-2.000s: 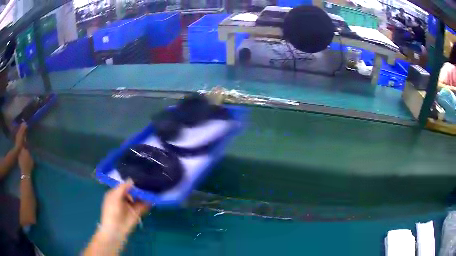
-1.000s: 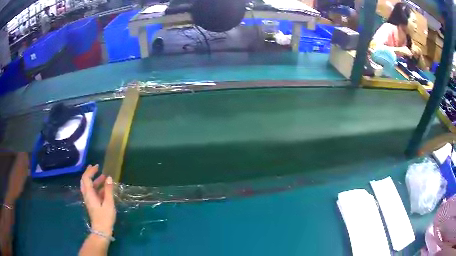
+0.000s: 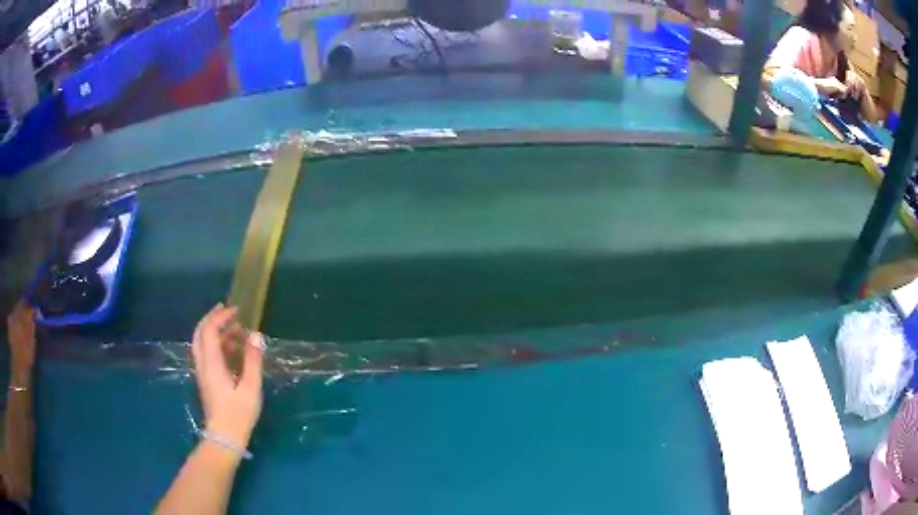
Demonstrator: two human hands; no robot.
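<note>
My left hand (image 3: 230, 377) is at the near edge of the conveyor, over the lower end of the yellow-brown tape (image 3: 265, 233). Its fingers are apart and it holds nothing. A blue plastic tray (image 3: 125, 246) lies on the conveyor at the far left, apart from my hand. The black oval part (image 3: 72, 292) lies at the tray's near end on a white liner, with dark headphones behind it, partly in shadow. My right hand is not in view.
Two stacks of white strips (image 3: 750, 433) lie on the teal bench at right, beside a crumpled clear bag (image 3: 874, 362) and a pink fan (image 3: 901, 458). Another person's arm (image 3: 20, 392) is at the left edge. A person (image 3: 805, 55) sits far right. A green post (image 3: 881, 221) stands right.
Since two seconds ago my left hand has let go of the tray. The tray now lies farther left on the conveyor. The view has turned right, bringing in the white strips and fan.
</note>
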